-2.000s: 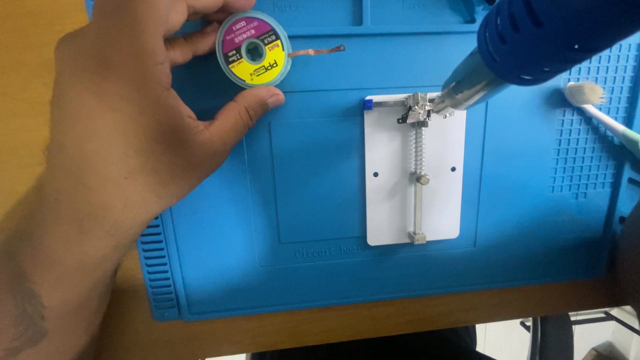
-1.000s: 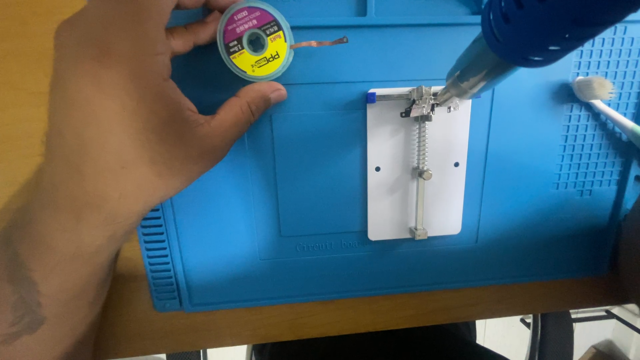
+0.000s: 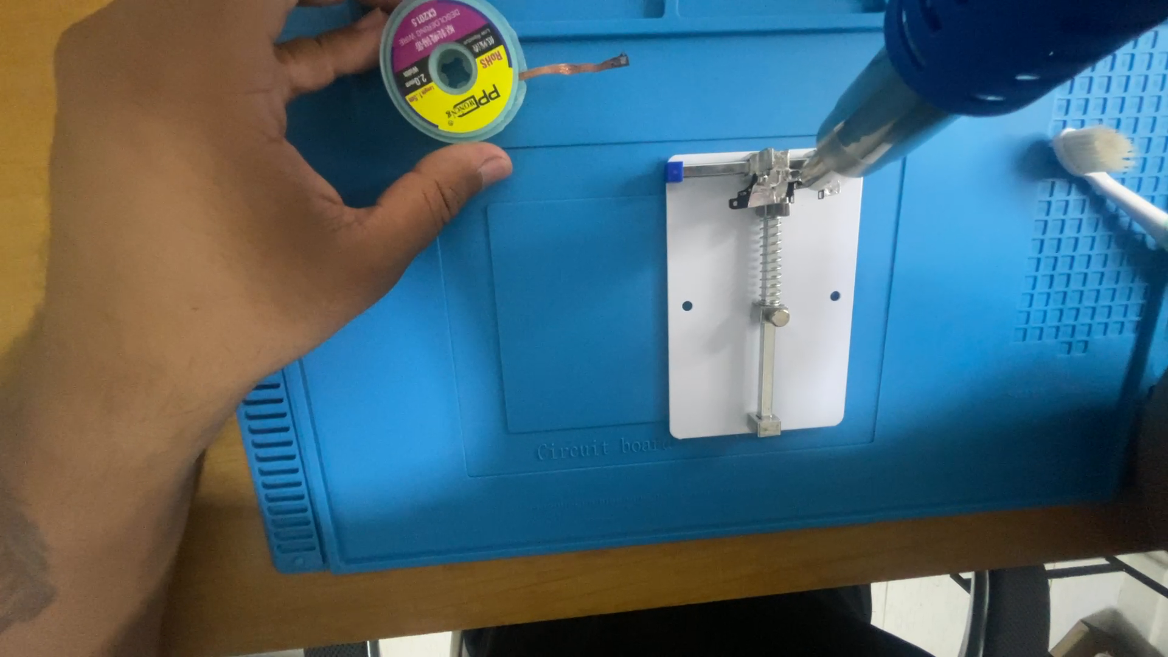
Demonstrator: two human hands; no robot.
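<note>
My left hand (image 3: 301,173) is at the upper left, its fingers holding a spool of desoldering braid (image 3: 454,71). A short copper braid end (image 3: 573,68) with a dark tip sticks out to the right. A white circuit board holder (image 3: 721,365) with a metal rail and spring lies on the blue mat, a small metal-and-black part (image 3: 772,182) clamped at its top. Over that part, the metal nozzle (image 3: 867,128) of a blue-handled hot air gun (image 3: 1013,46) comes in from the upper right. My right hand is out of view, so its hold on the gun cannot be seen.
The blue silicone repair mat (image 3: 584,511) lies on a wooden table (image 3: 438,593). A white brush (image 3: 1095,155) rests over the mat's grid at the right. Raised compartment edges run along the mat's top. Beyond the table's near edge, dark clothing and a chair part show.
The hot air gun's nozzle has shifted slightly around the clamped part. The left hand keeps its hold on the spool with little movement.
</note>
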